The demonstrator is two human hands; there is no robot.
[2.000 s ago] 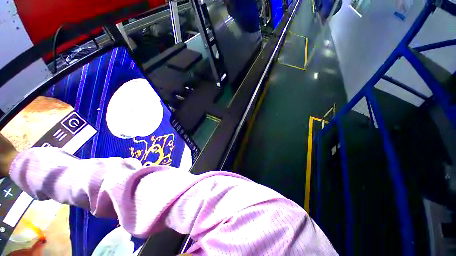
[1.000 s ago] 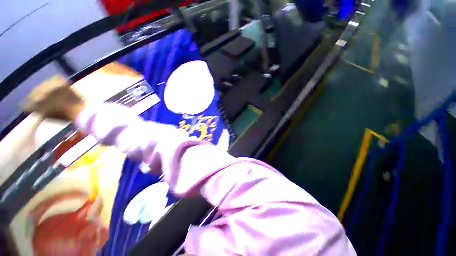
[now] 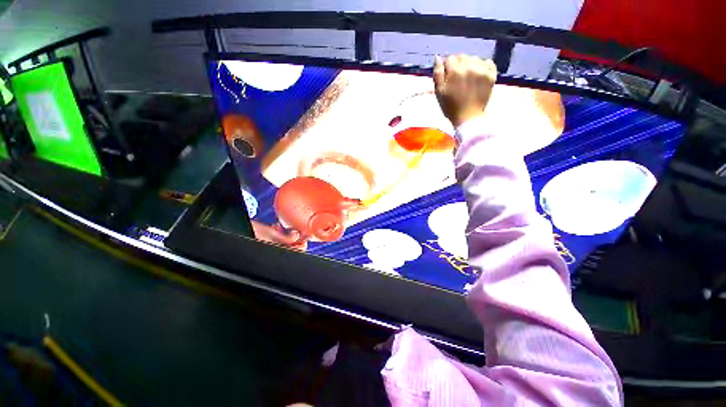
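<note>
A large thin television set (image 3: pixel 517 171) stands on the line, tilted in the view, its screen lit with a picture of a red teapot, pale bowls and blue cloth. My right hand (image 3: pixel 466 83), bare with a pink sleeve, is closed over the television's top edge, its fingertips hidden. My right forearm crosses in front of the screen and covers part of it. My left hand is not in view. More pink cloth shows at the bottom edge; I cannot tell which part of the clothing it is.
A black support rail (image 3: pixel 279 22) runs above and behind the set. Another television with a green screen (image 3: pixel 54 118) stands at the left. The metal line edge (image 3: pixel 263 288) curves along the front, with green floor (image 3: pixel 151 318) and yellow lines below. A red panel (image 3: pixel 653 36) is at top right.
The view has swung left, from the aisle and blue rails to the full screen. My right hand now lies on the top edge. The menu strip with icons no longer shows on the screen.
</note>
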